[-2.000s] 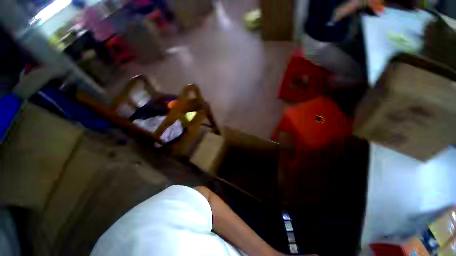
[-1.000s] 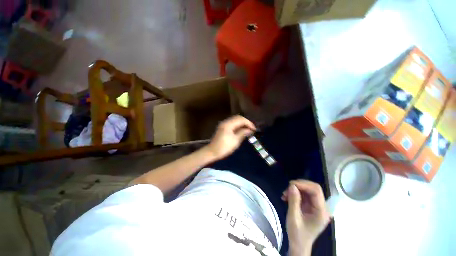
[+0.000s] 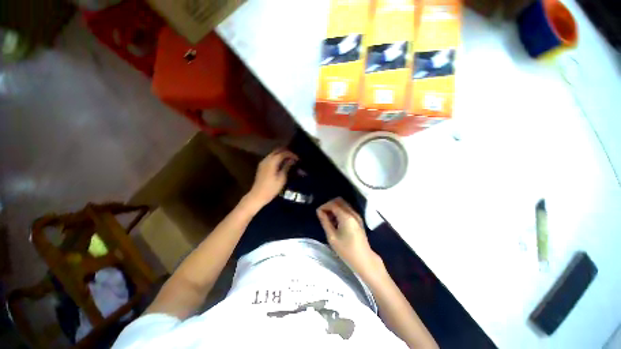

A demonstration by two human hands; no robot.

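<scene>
My left hand (image 3: 272, 178) is over the dark cloth at my lap, with its fingers curled. My right hand (image 3: 346, 230) is near the table edge, fingers bent together. I cannot tell whether either holds something thin. A silvery strip (image 3: 297, 197) shows on the dark cloth between them. A whitish piece (image 3: 372, 217) is at the table edge beside my right hand. A tape roll (image 3: 379, 162) lies flat on the table. Orange, yellow and white retail boxes (image 3: 387, 61) stand side by side just behind it.
The white table (image 3: 470, 225) carries a slim greenish knife (image 3: 541, 232), a black smartphone (image 3: 564, 293) and an orange-and-blue round holder (image 3: 547, 27). A brown carton (image 3: 197, 13) is at the top. On the floor are an open carton (image 3: 197, 184), red-orange stools (image 3: 194, 71) and a wooden chair (image 3: 88, 255).
The view has swung toward the table, bringing the knife, smartphone and round holder into sight. My hands have come closer together, both still over the dark cloth.
</scene>
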